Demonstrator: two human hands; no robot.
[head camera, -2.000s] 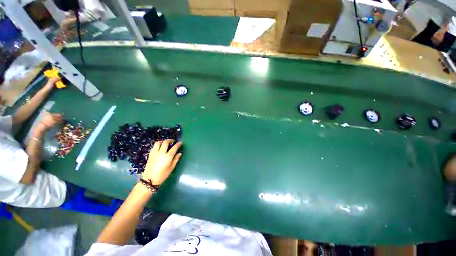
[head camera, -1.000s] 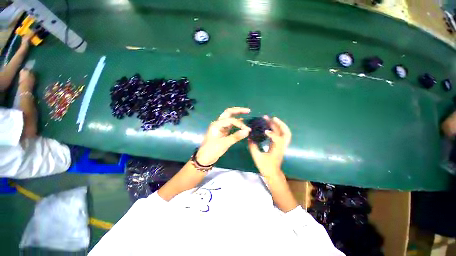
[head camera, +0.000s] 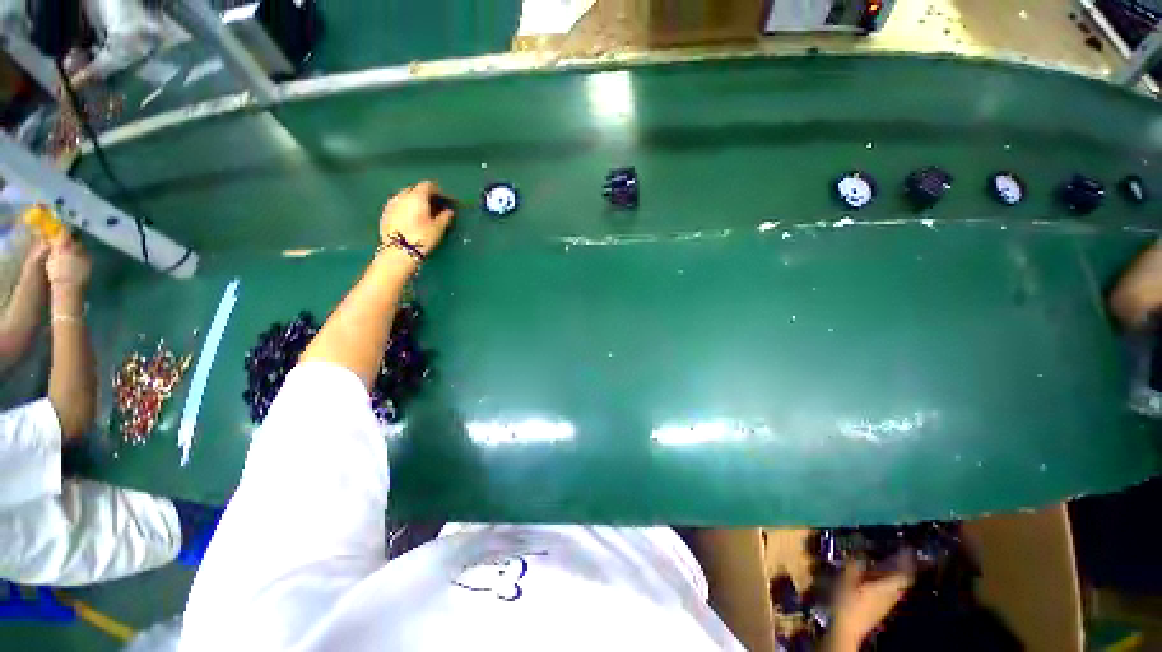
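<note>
My left hand (head camera: 414, 219) is stretched out over the belt at the upper left, its fingers closed around a dark piece that is mostly hidden, likely a black housing, beside a white-faced unit (head camera: 501, 199). My right hand (head camera: 870, 599) is blurred, low in the open carton (head camera: 1047, 560) among black housings (head camera: 937, 545); whether it grips one cannot be told. The pile of small black inserts (head camera: 283, 362) lies on the green bench, partly covered by my left forearm.
Dark units (head camera: 621, 189) and white-faced units (head camera: 855, 190) stand spaced along the belt. A pale divider strip (head camera: 209, 369) and a copper-red scatter (head camera: 148, 389) lie at left. A neighbour's hands (head camera: 66, 265) are at left; another person's hand (head camera: 1138, 290) is at the right edge.
My hands have parted from the black housing held between them. My left hand has moved up and left onto the belt; my right has gone down into the carton. The view has tilted up.
</note>
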